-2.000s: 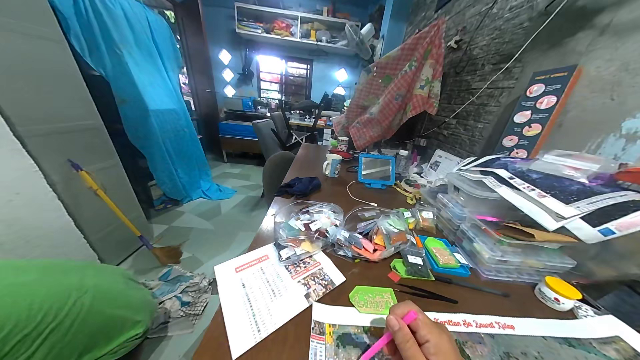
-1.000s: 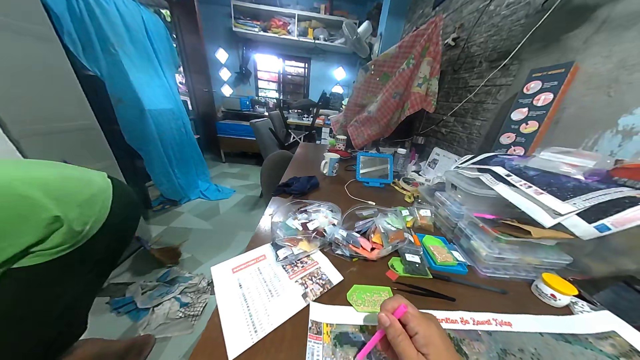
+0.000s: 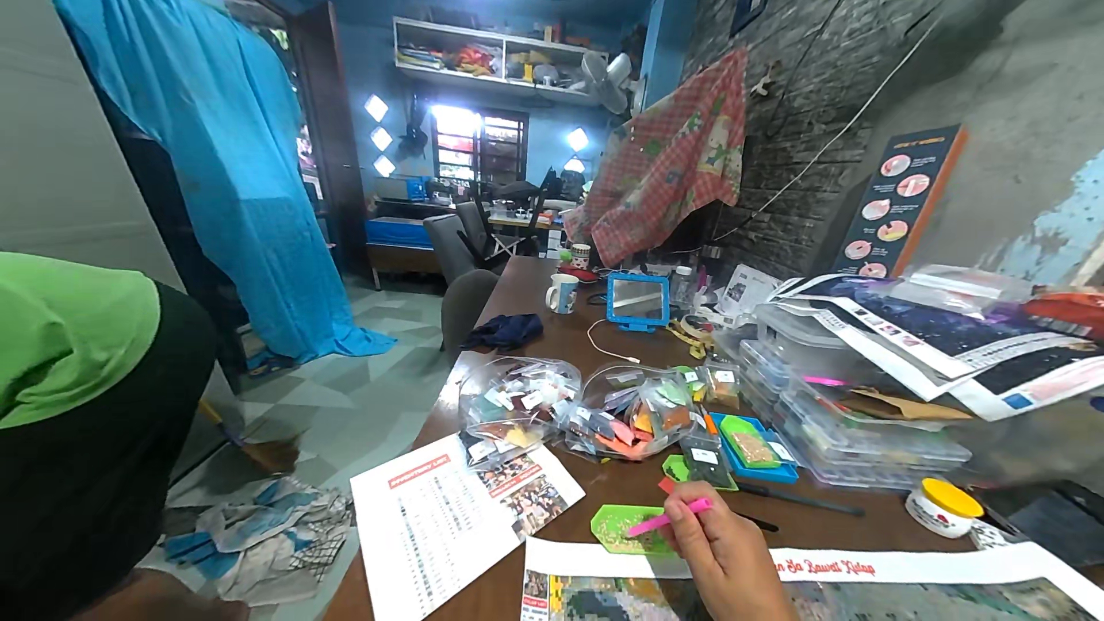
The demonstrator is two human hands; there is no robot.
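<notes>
My right hand (image 3: 720, 552) pinches a pink diamond-painting pen (image 3: 668, 517), its tip over a green plastic tray (image 3: 623, 528) that holds small pale drills. Below the hand lies a diamond-painting canvas (image 3: 931, 599) with a white border and red lettering. Left of the tray is a printed inventory sheet (image 3: 431, 526). Behind, two clear containers (image 3: 517, 397) hold many small labelled bags. A second green tray (image 3: 749, 442) of drills sits on a blue holder (image 3: 789, 473). Dark tweezers (image 3: 759, 522) lie partly behind my fingers. My left hand is out of view.
Stacked clear plastic cases (image 3: 871, 440) bear printed canvases (image 3: 940, 336) at the right. A yellow-lidded tub (image 3: 947, 507) stands before them. Farther back are a mug (image 3: 563, 293), a blue-framed tablet (image 3: 638, 299) and dark cloth (image 3: 509, 331). At the left a person in a green shirt (image 3: 78, 345) bends over.
My right hand has brought the pen from over the canvas to the green tray. The person in green has come farther into view at the left, by the cloths on the floor.
</notes>
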